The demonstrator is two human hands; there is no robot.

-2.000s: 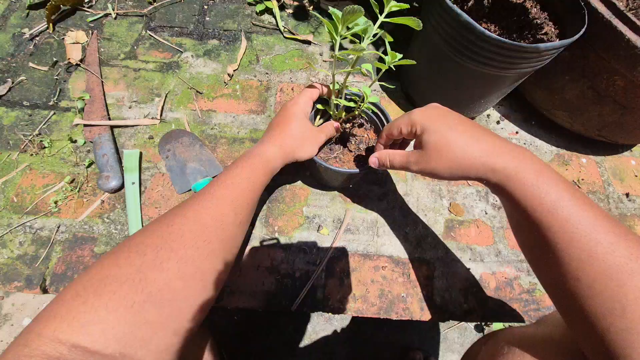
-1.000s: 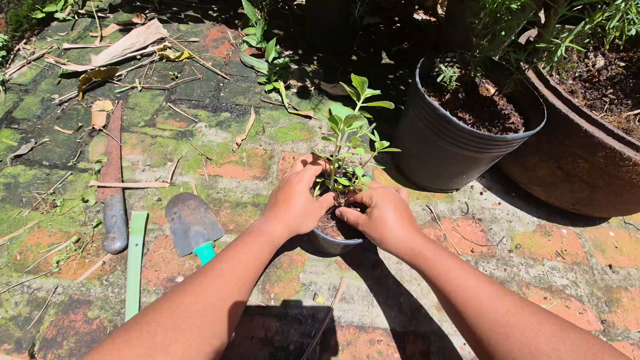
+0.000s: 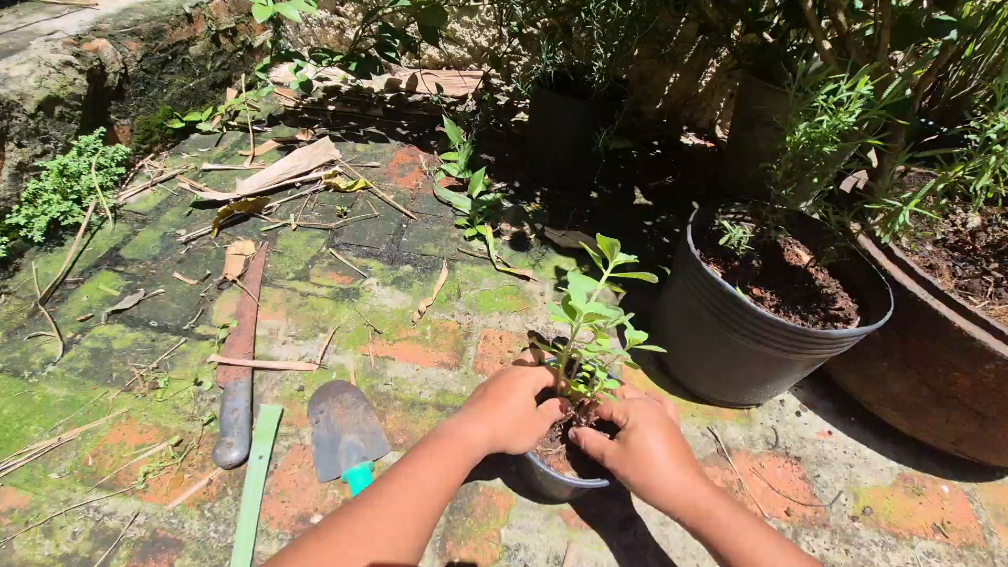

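A leafy green seedling (image 3: 594, 315) stands upright in a small dark plastic pot (image 3: 561, 479) of soil. On the pot's left side, my left hand (image 3: 512, 405) has its thumb and fingers around the base of the plant, at the soil. My right hand (image 3: 642, 441) is at the right side, with its thumb and fingertips on the soil beside the stem. Both hands' far fingers are partly hidden by leaves and the pot. A hand trowel (image 3: 346, 429) with a turquoise handle lies left of my left forearm, which covers part of the handle.
A rusty knife (image 3: 240, 350) and a pale green strip (image 3: 258, 480) lie on the mossy bricks at left. Dry leaves (image 3: 291, 169) and twigs are scattered behind. A large black pot (image 3: 728, 346) of soil and a wide brown planter (image 3: 929, 370) stand at right.
My right hand has moved from the pot's right rim in to the soil by the stem. My left hand stays at the plant's base. The view has tilted up.
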